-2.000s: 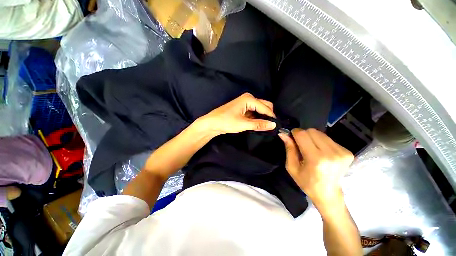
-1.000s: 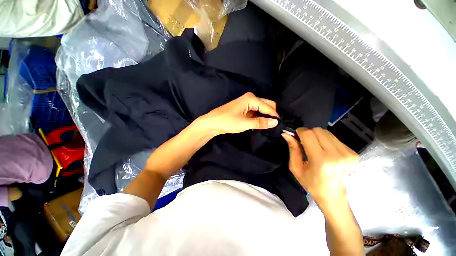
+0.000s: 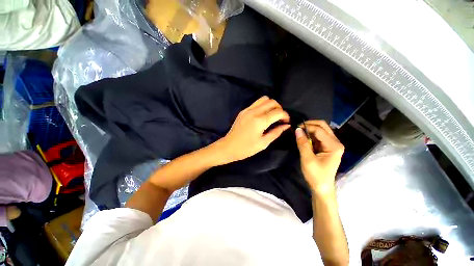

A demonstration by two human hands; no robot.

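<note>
The dark garment [image 3: 150,104] lies spread over the lap and on clear plastic. My left hand [image 3: 260,127] pinches a fold of it between thumb and fingers near the centre. My right hand [image 3: 319,150] is just to the right, with thumb and index fingertips close together near the same fold. A small tool with a dark tip and a yellow part [image 3: 310,141], which looks like thread snips, shows between the right thumb and fingers. The rest of it is hidden by the hand. Any thread at the fingertips is too fine to tell.
The table edge with a ruler scale [image 3: 374,67] curves across the upper right. Clear plastic [image 3: 112,44] and a yellow-brown package [image 3: 182,20] lie beyond the garment. Blue crates [image 3: 41,114], a red and black item [image 3: 67,163] and a person's sleeve [image 3: 23,176] are left. A brown lettered strap [image 3: 387,242] is lower right.
My right hand has turned and shifted slightly left and up, and the tool's yellow part now shows. My left hand has shifted a little, its fingers more raised. The whole view has moved slightly.
</note>
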